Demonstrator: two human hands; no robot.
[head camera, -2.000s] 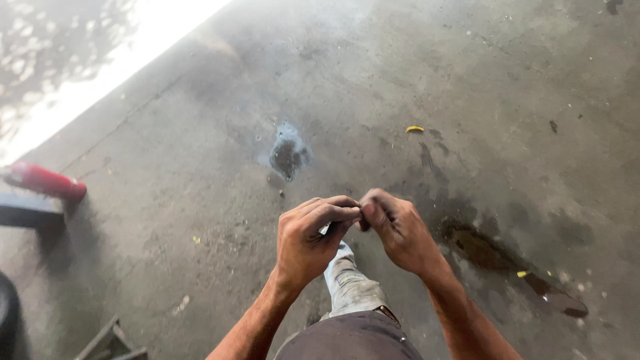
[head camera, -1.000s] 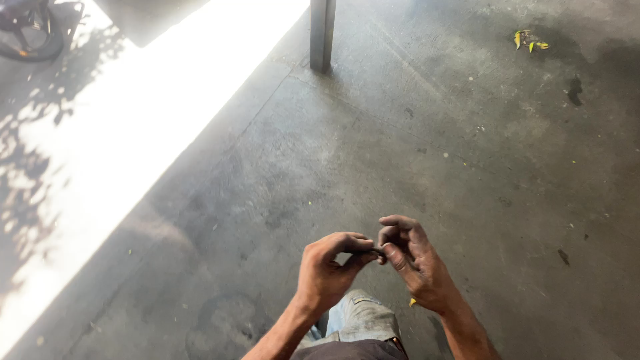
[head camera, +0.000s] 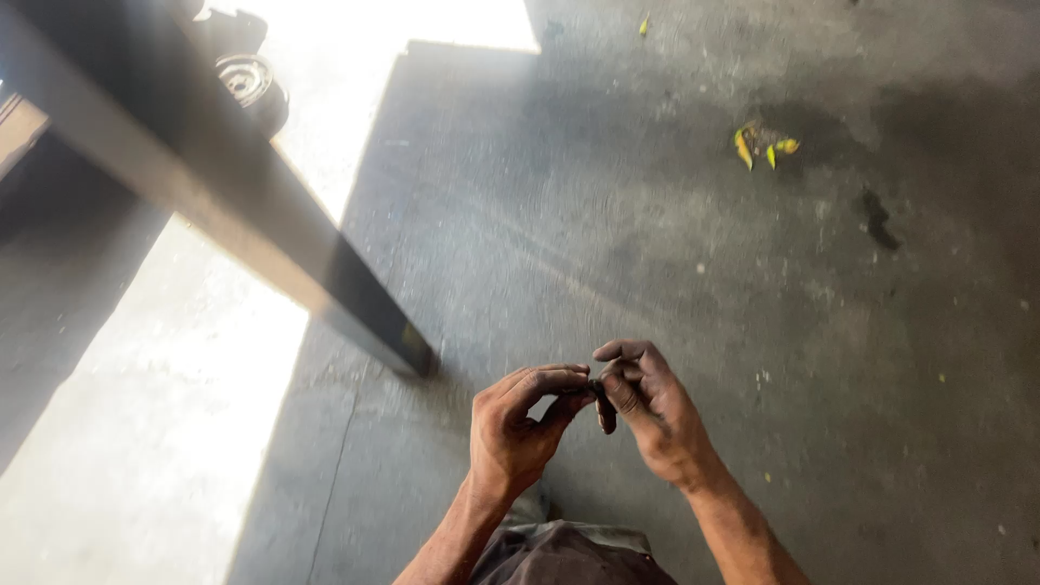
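My left hand (head camera: 516, 422) pinches a small dark part (head camera: 597, 388) between thumb and fingertips, in front of my body at the lower middle of the head view. The part's kind is too small and dark to tell. On its other side my right hand (head camera: 654, 410) meets it with thumb and fingers, which are partly curled. The fingertips of both hands are blackened and nearly touch each other around the part. My fingers hide much of it.
A metal post (head camera: 325, 268) rises from the concrete floor (head camera: 504, 325) at the left, close ahead of my left hand. Beyond it lies a wheel (head camera: 248, 81) on sunlit ground. Yellow-green leaves (head camera: 743, 149) and a dark stain (head camera: 877, 219) mark the floor at the upper right.
The view has moved a lot across the floor, and the post now stands near on the left. Both hands stay together at the small part; the right fingers have shifted about it.
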